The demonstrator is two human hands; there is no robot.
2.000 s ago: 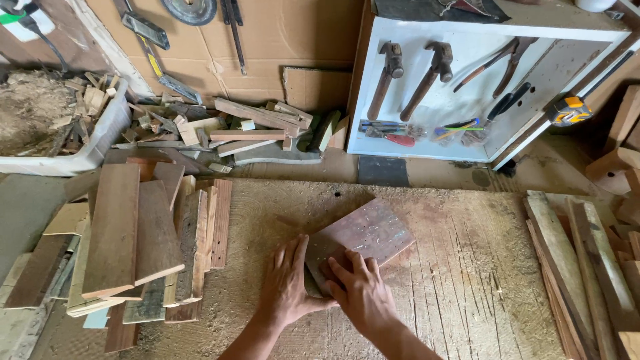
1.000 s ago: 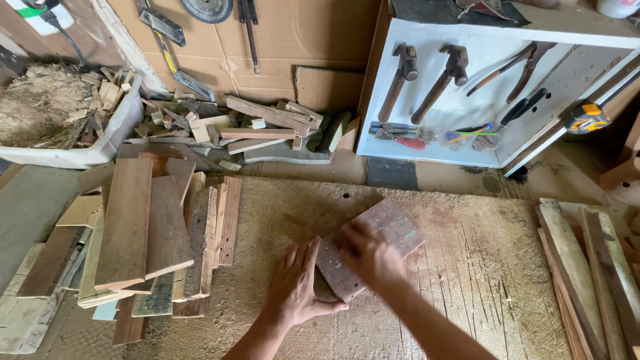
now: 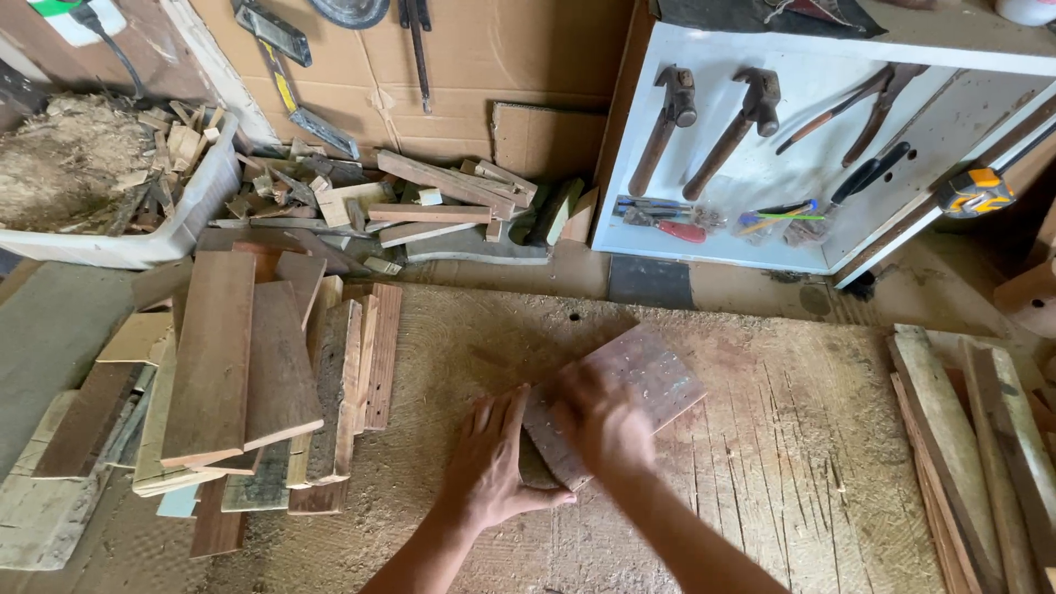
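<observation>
A reddish-brown wooden board (image 3: 652,371), speckled with pale spots, lies at an angle on a rough wooden work surface (image 3: 792,495). My left hand (image 3: 491,462) rests against its left end, thumb at the near corner and fingers along the far side, spread apart. My right hand (image 3: 606,421) is over the board's middle, blurred by motion; whether anything is under its fingers cannot be told. Below the board's near left edge a darker piece or gap shows between my left thumb and fingers.
Stacked wood offcuts (image 3: 210,355) stand at left, more wood strips (image 3: 949,437) at right. Behind are a scrap pile (image 3: 445,198), a white plastic tub (image 3: 202,206) and a white cabinet (image 3: 808,256) holding a claw hammer (image 3: 660,140), another hammer (image 3: 734,132), pincers (image 3: 866,107) and a tape measure (image 3: 978,194).
My right hand has moved over the board and is blurred in the last two frames. My left hand stays at the board's left end.
</observation>
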